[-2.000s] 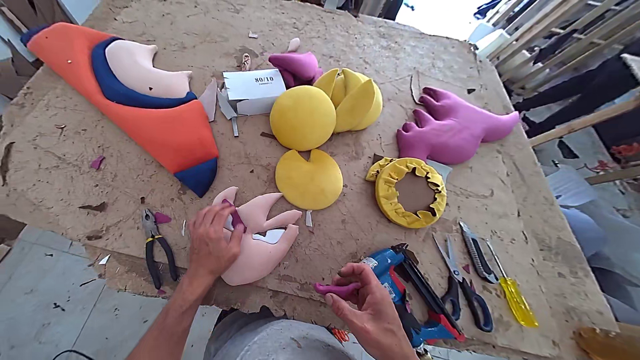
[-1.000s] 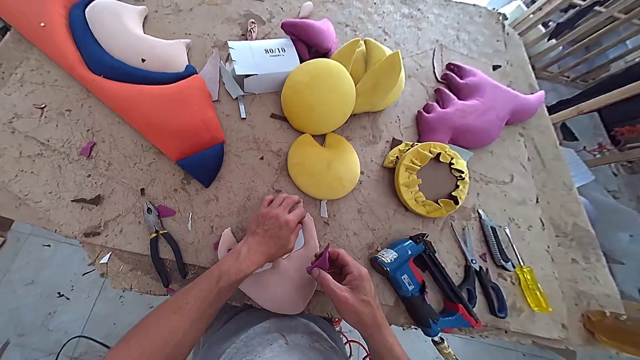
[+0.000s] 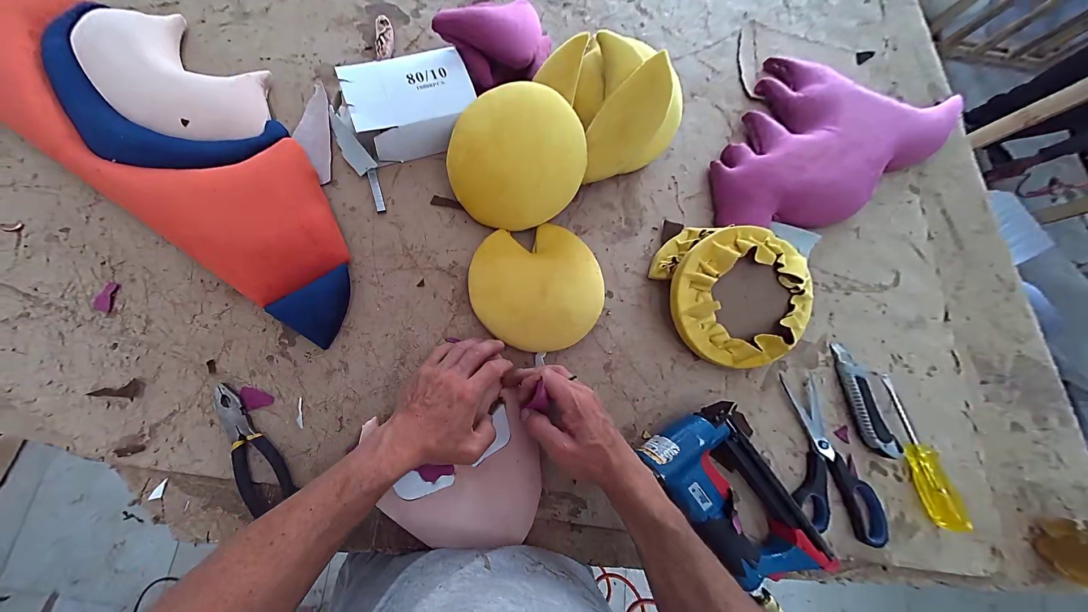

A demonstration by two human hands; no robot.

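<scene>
A pale pink padded fabric piece (image 3: 497, 510) lies at the table's near edge, with white patches and a purple scrap showing on it. My left hand (image 3: 455, 399) presses on its upper part, fingers bent; whether it pinches anything is hidden. My right hand (image 3: 574, 421) grips a small purple fabric piece (image 3: 537, 398) between thumb and fingers, close beside the left hand at the pink piece's upper tip. Just beyond my hands lies a notched yellow padded disc (image 3: 537, 293). A blue pneumatic staple gun (image 3: 693, 463) rests to the right of my right hand.
Pliers (image 3: 246, 450) lie at left, below an orange and blue padded piece (image 3: 221, 221). Scissors (image 3: 824, 459), a utility knife (image 3: 863, 399) and a yellow-handled screwdriver (image 3: 931, 484) lie at right. Farther back are a white box (image 3: 408, 93), a gathered yellow ring (image 3: 693, 314) and a purple padded piece (image 3: 824, 153).
The pink piece has turned on the table. Both hands have come together at its upper tip, the right one still holding purple fabric. The staple gun's lower end has swung rightward.
</scene>
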